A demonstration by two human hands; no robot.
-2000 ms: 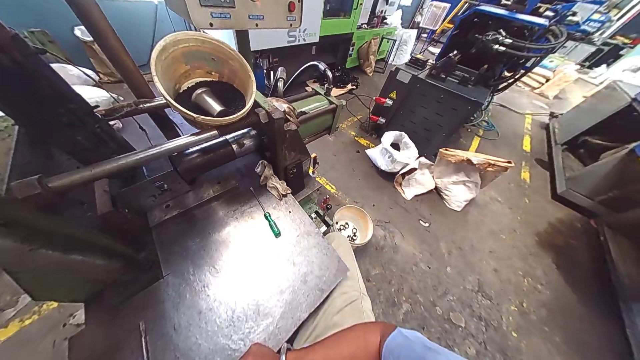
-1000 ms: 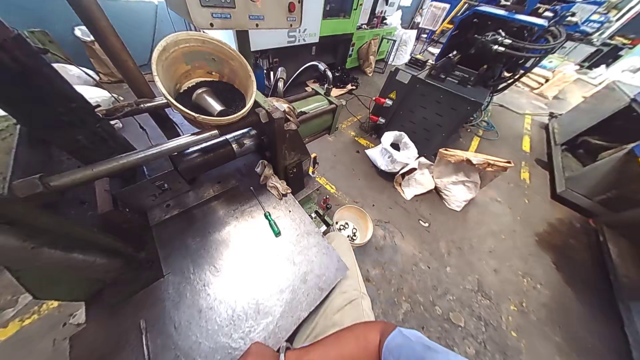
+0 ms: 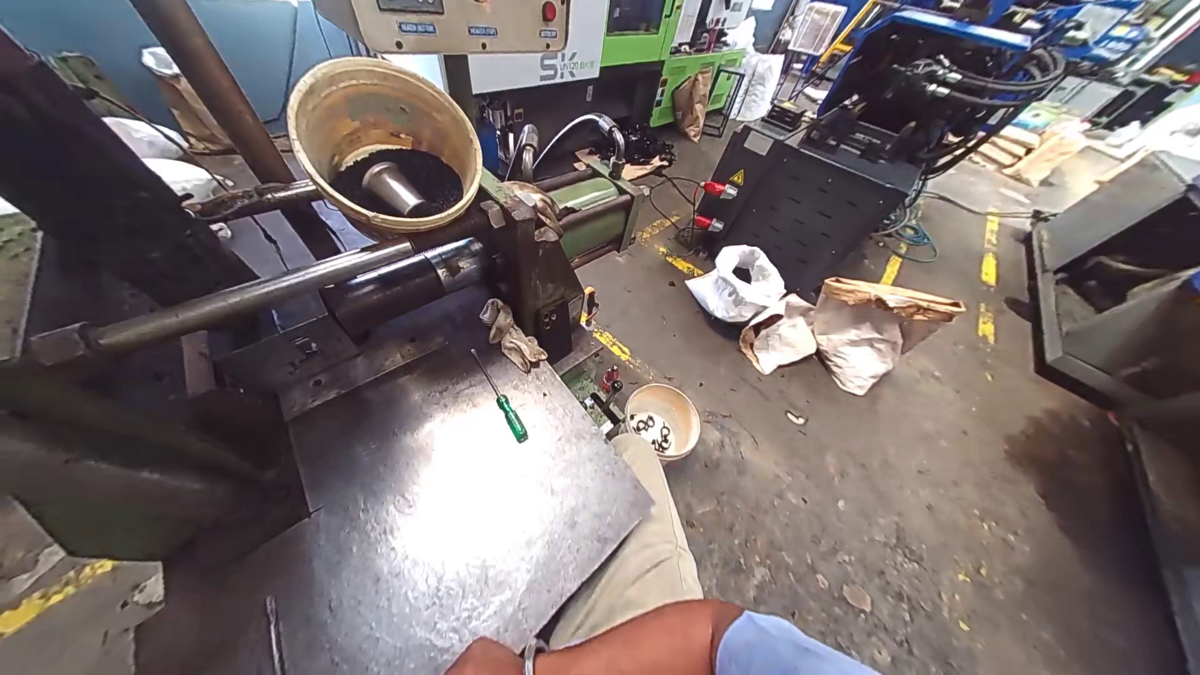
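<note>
My right hand (image 3: 483,658) is cut off by the bottom edge at the near rim of a steel plate table (image 3: 375,487); its fingers are hidden. My left hand is out of view. On the plate lies a screwdriver with a green handle (image 3: 512,419), its shaft pointing away to the upper left. Beyond its tip a crumpled work glove (image 3: 511,336) rests against the machine's dark metal block. A thin metal rod (image 3: 275,633) lies at the plate's near left. A plastic bucket (image 3: 309,141) of black granules, with a metal cup (image 3: 394,187) in it, stands tilted on the machine.
Steel tie bars (image 3: 253,289) of the machine cross at the left. Beside my leg a small bucket (image 3: 689,422) holds black rings. A white sack (image 3: 741,286) and brown paper bags (image 3: 858,337) stand on the floor near a black cabinet (image 3: 797,202). A control panel (image 3: 469,23) hangs above.
</note>
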